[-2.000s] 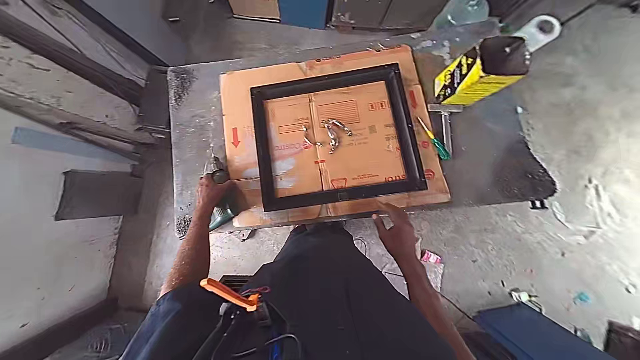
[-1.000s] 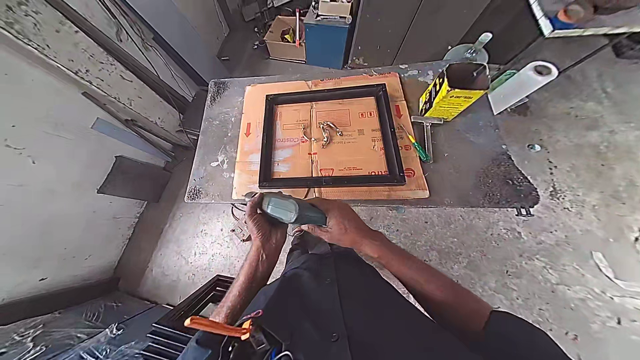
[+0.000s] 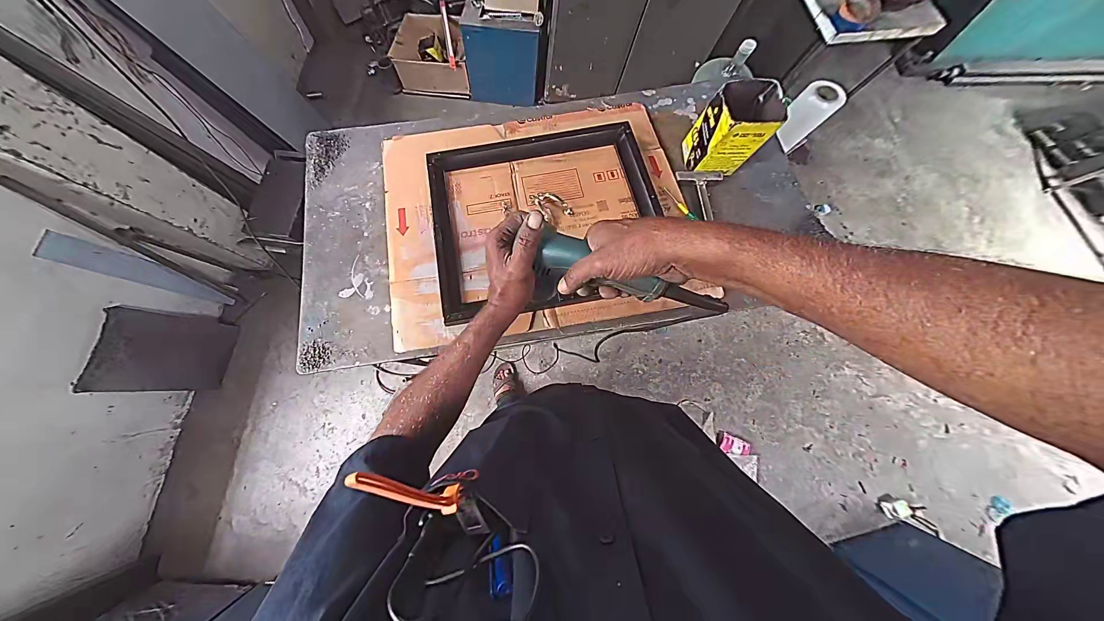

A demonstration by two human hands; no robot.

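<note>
A green corded power tool [image 3: 565, 252], likely a drill, is held in both hands above the near part of a black rectangular frame [image 3: 442, 233]. My left hand [image 3: 512, 259] grips its front end, with the thumb on top. My right hand [image 3: 617, 259] is wrapped around its rear body and handle, where a black cord leaves to the right. The frame lies on a flattened cardboard sheet [image 3: 410, 285] on a worn table. Shiny metal pieces [image 3: 552, 203] lie inside the frame, partly hidden by the left hand and tool. The tool's tip is hidden.
Right of the cardboard are a yellow and black can [image 3: 733, 129], a metal hammer-like tool [image 3: 704, 191] and a thin green and yellow tool [image 3: 684, 208]. A white roll [image 3: 811, 115] stands behind. The cord hangs along the near edge of the table [image 3: 345, 345]. A cardboard box [image 3: 431, 56] sits beyond.
Two seconds ago the left hand was on the tool at the table's left and the right hand was empty. Both hands then held it before the near edge; now they hold it over the frame.
</note>
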